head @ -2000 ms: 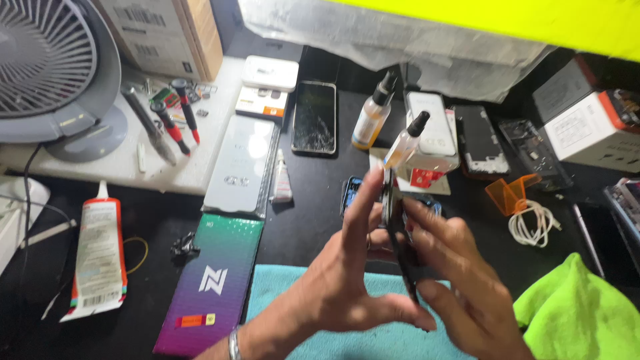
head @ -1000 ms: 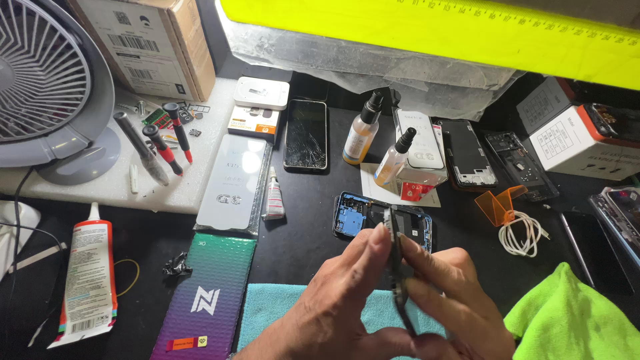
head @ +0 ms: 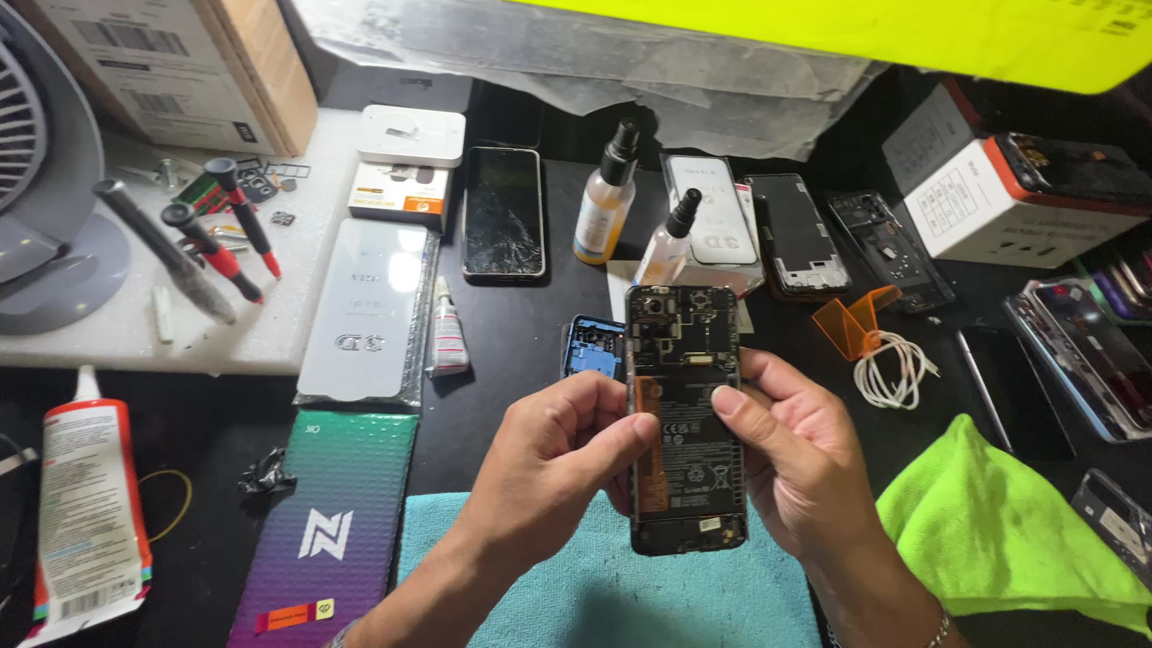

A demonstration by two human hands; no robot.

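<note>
An opened smartphone point(head: 688, 423) is held upright between both hands, its inner side with circuit board, battery and orange flex cable facing me. My left hand point(head: 558, 459) grips its left edge, thumb on the cable. My right hand point(head: 796, 441) grips the right edge, thumb near the battery's top corner. Behind the phone, a blue phone housing point(head: 592, 346) lies partly hidden on the black mat. Beneath the hands is a turquoise cloth point(head: 612, 585).
Two spray bottles point(head: 605, 202) stand behind the phone. A cracked phone point(head: 504, 214), a small tube point(head: 447, 331) and screen protector packs point(head: 364, 306) lie left. Right are a coiled white cable point(head: 891, 369), a green cloth point(head: 999, 522) and several phone parts. Screwdrivers point(head: 216, 252) rest on white foam.
The phone, held edge-on before, has been turned so that its inner side faces me. Both hands now hold its opposite long edges.
</note>
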